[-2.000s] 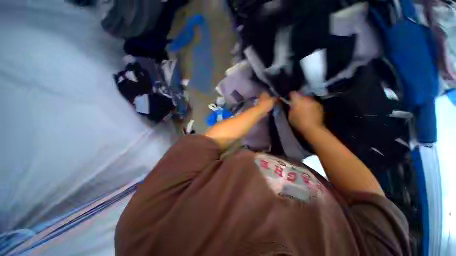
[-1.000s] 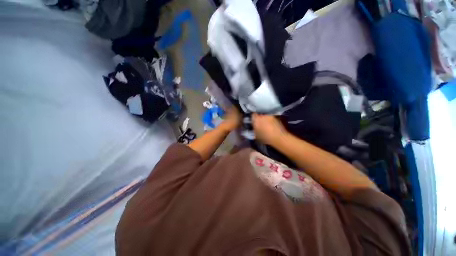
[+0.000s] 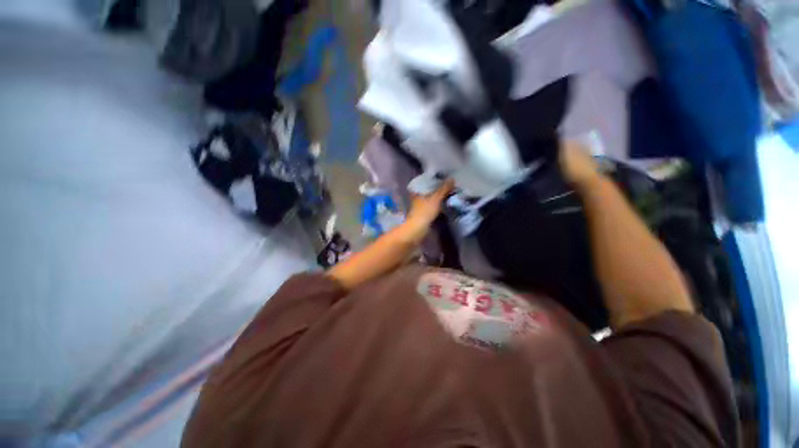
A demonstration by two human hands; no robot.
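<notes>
A heap of black cloth (image 3: 543,236) with white pieces (image 3: 425,52) lies in front of me, blurred. My left hand (image 3: 431,199) is at the near left side of the white and black pieces; it touches or holds their edge, and I cannot tell which. My right hand (image 3: 576,162) is apart from it, at the right of the heap, over black cloth and a pale mauve surface (image 3: 596,52). Its fingers are blurred and partly hidden, so its grip cannot be told.
A large pale sheet-like surface (image 3: 114,175) fills the left. Dark scraps (image 3: 232,166) and a bright blue piece (image 3: 378,213) lie low between it and the heap. Dark blue cloth (image 3: 701,87) hangs at the right, beside a white table with a blue edge (image 3: 784,262).
My hands were close together at the white and black pieces. My right hand has moved away to the right and forward; my left hand stays near the pieces, slightly further right.
</notes>
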